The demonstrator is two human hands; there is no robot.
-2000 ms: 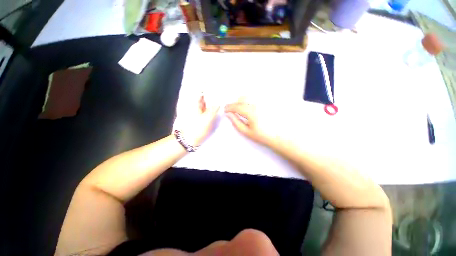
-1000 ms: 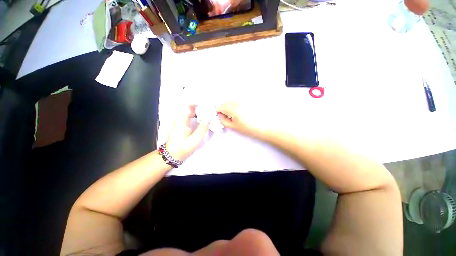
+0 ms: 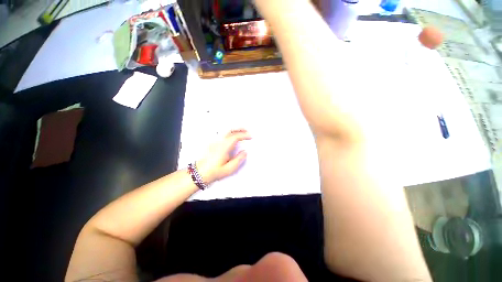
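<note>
My left hand (image 3: 223, 157) rests low over the white surface (image 3: 253, 104), wearing a beaded bracelet. Its thumb and fingers are apart. No object shows clearly in it; the glare could hide something white. My right forearm reaches up across the picture to the top edge, and my right hand is cut off there. The arm passes over the right end of the dark desk organizer (image 3: 239, 70). The phone is not visible; the arm covers part of that area.
On the black table are a brown swatch (image 3: 57, 137), a white slip (image 3: 135, 90) and a white round item (image 3: 165, 69) by a bag with a red item (image 3: 145, 55). A pen (image 3: 443, 126) lies right. A purple cylinder (image 3: 340, 19) and orange-red cap (image 3: 430, 37) stand behind.
My right hand has left the left hand and gone up out of the picture. The white crumpled piece between the hands no longer shows clearly. The phone and its red ring are no longer visible.
</note>
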